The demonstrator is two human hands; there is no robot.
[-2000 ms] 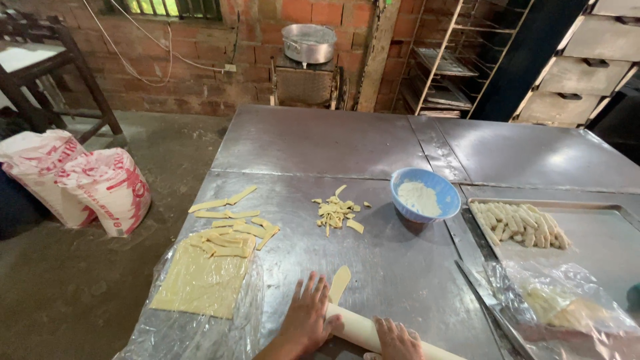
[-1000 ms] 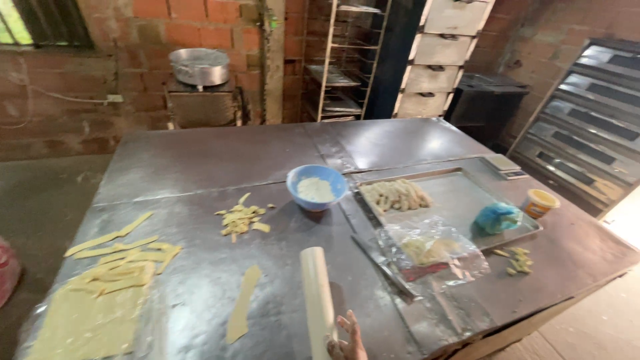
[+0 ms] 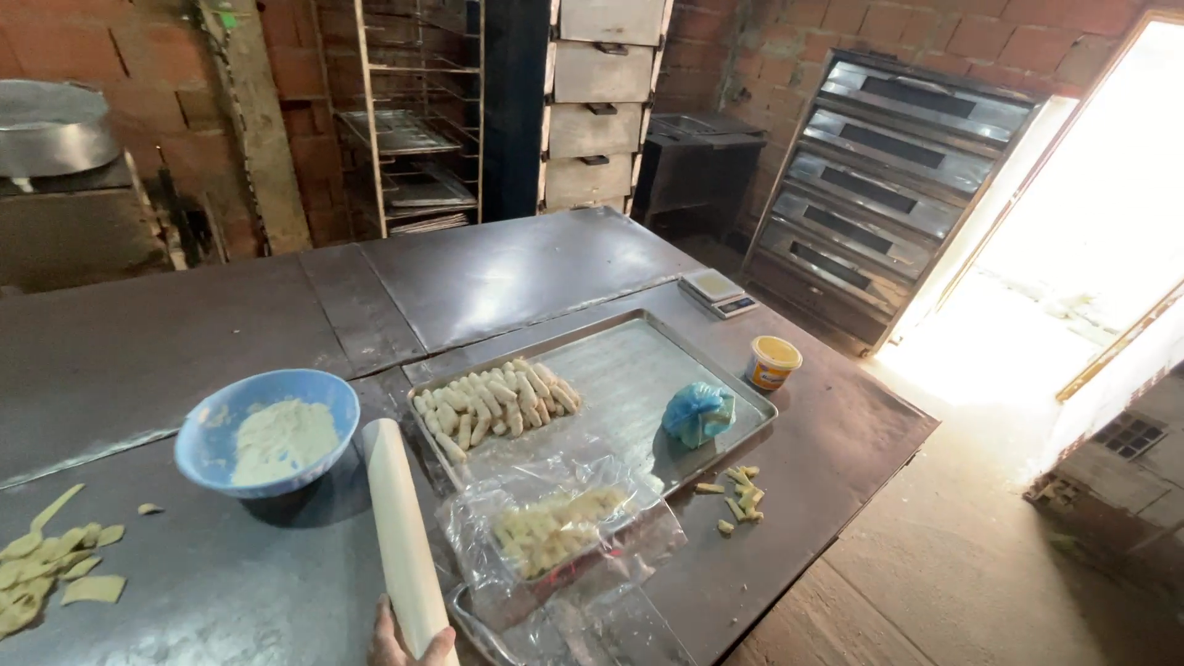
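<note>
At the lower middle, my right hand (image 3: 403, 640) grips the near end of a pale rolling pin (image 3: 402, 527), which lies lengthwise away from me on the metal table. My left hand is out of view. Left of the pin is a blue bowl (image 3: 194, 439) with white flour (image 3: 285, 439). Cut dough scraps (image 3: 55, 564) lie at the far left. To the right, a metal tray (image 3: 638, 324) holds floured dough sticks (image 3: 495, 402) and a blue plastic bag (image 3: 698, 413). Clear plastic (image 3: 472, 518) covers small dough pieces (image 3: 555, 527) over the tray's near part.
A yellow tub (image 3: 773, 363) and a small scale (image 3: 718, 293) stand beyond the tray. Loose dough bits (image 3: 740, 495) lie near the table's right edge. Behind are a tray rack (image 3: 370, 120), a deck oven (image 3: 879, 194) and a metal pot (image 3: 55, 129).
The view has swung right. Two seconds ago both hands lay on the rolling pin over a dough strip; the pin has since been turned lengthwise, and my left hand has left view.
</note>
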